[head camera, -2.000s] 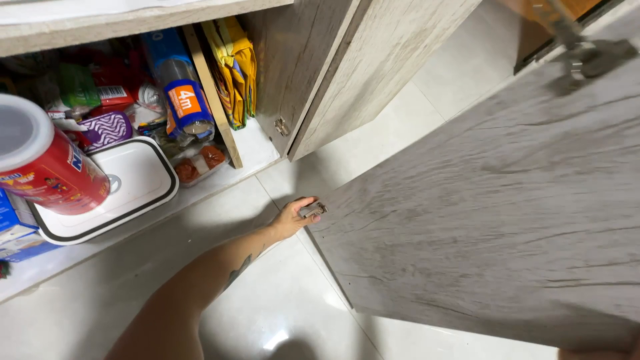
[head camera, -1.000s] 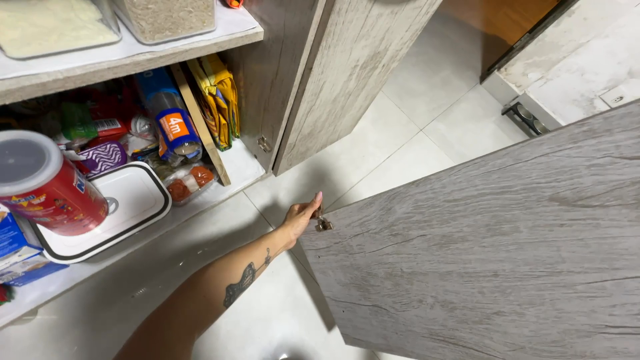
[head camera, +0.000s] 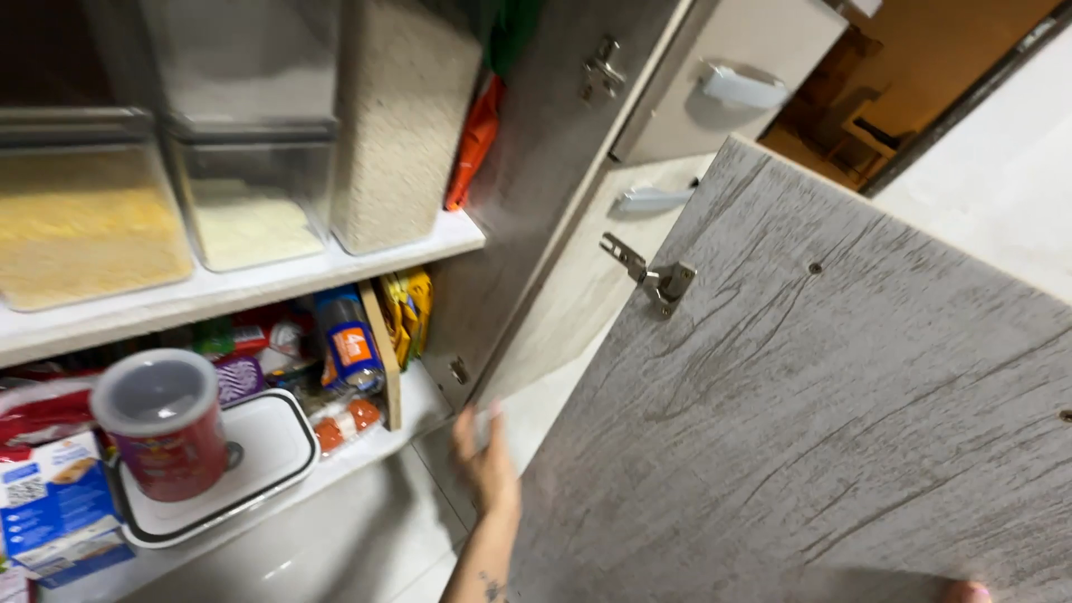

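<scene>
A detached grey wood-grain cabinet door (head camera: 837, 385) fills the right side, tilted, with a metal hinge (head camera: 666, 285) on its left edge. My left hand (head camera: 486, 461) is just left of the door's edge, near the lower front corner of the cabinet side panel (head camera: 511, 276); its fingers are apart and hold nothing that shows. Whether it touches the panel is unclear. Only a fingertip of my right hand (head camera: 971, 591) shows at the bottom right, against the door; the rest is out of frame. Hinge mounting plates (head camera: 603, 71) sit on the panel's inner face.
Clear food containers (head camera: 251, 201) stand on the upper shelf (head camera: 251, 293). Below are a red canister (head camera: 163, 427) on a white black-rimmed lid (head camera: 276, 444), a blue box (head camera: 63, 502) and packets. Drawers with pale handles (head camera: 741, 88) stand beyond the panel.
My left hand has let go of the hinge at the door's edge and now has its fingers apart. The view has shifted, showing more of the upper shelf and an upper door hinge.
</scene>
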